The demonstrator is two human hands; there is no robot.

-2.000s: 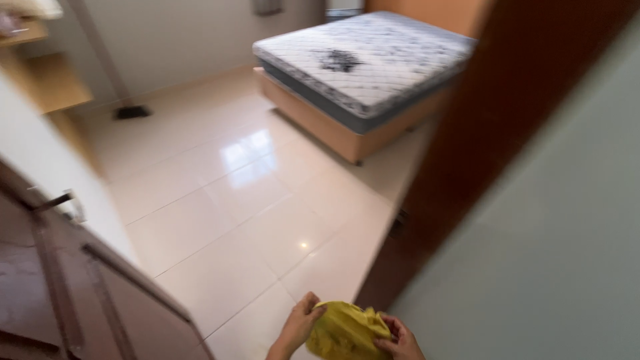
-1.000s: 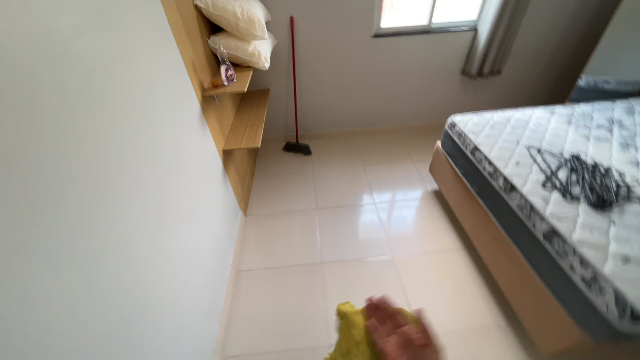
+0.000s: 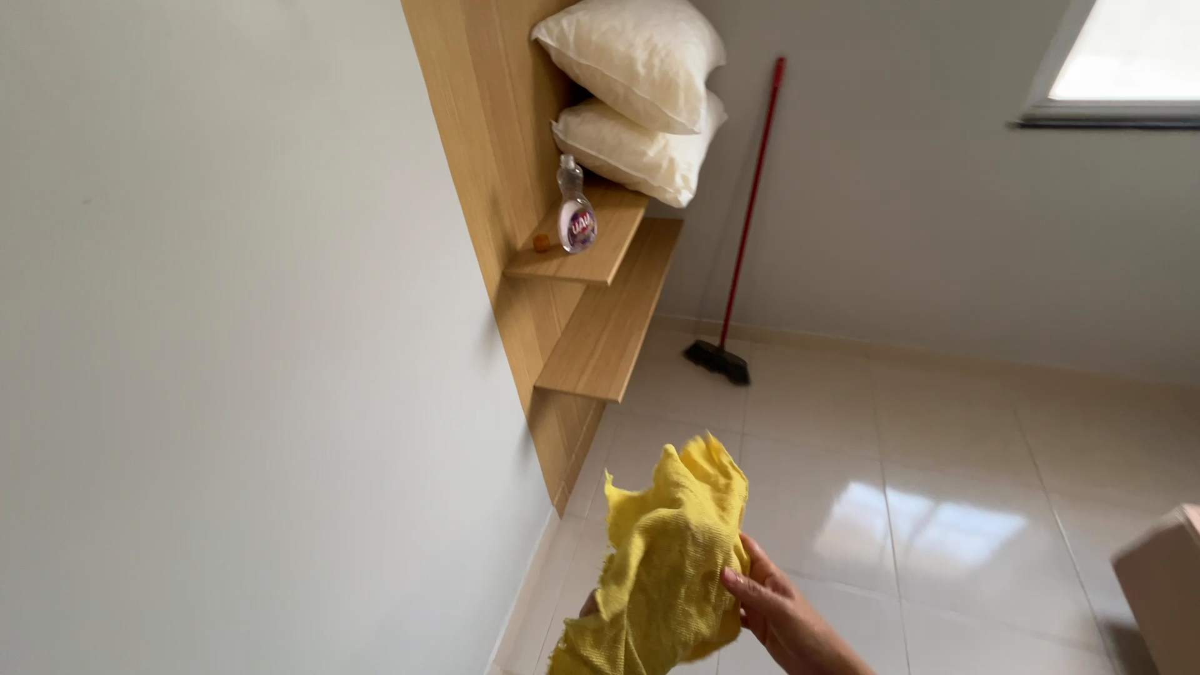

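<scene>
A crumpled yellow cloth (image 3: 670, 562) is held up at the bottom middle of the head view. My right hand (image 3: 773, 605) grips its right edge between thumb and fingers. Of my left hand (image 3: 589, 605) only a small bit shows at the cloth's left edge; the cloth hides the rest, so its grip cannot be seen. Beyond the cloth, a clear plastic bottle (image 3: 576, 211) with a label stands on the upper wooden shelf (image 3: 609, 230), beside a small orange cap (image 3: 542, 244).
Two white pillows (image 3: 637, 56) are stacked behind the bottle. Below is a lower wooden shelf (image 3: 609, 328). A broom with a red handle (image 3: 753, 197) leans on the far wall. A pale wall (image 3: 262, 328) runs along the left; a bed base corner (image 3: 1167, 581) juts in at lower right.
The view has swung left and come closer to the shelves; the bed has mostly left it. The yellow cloth is now raised higher and shows more fully.
</scene>
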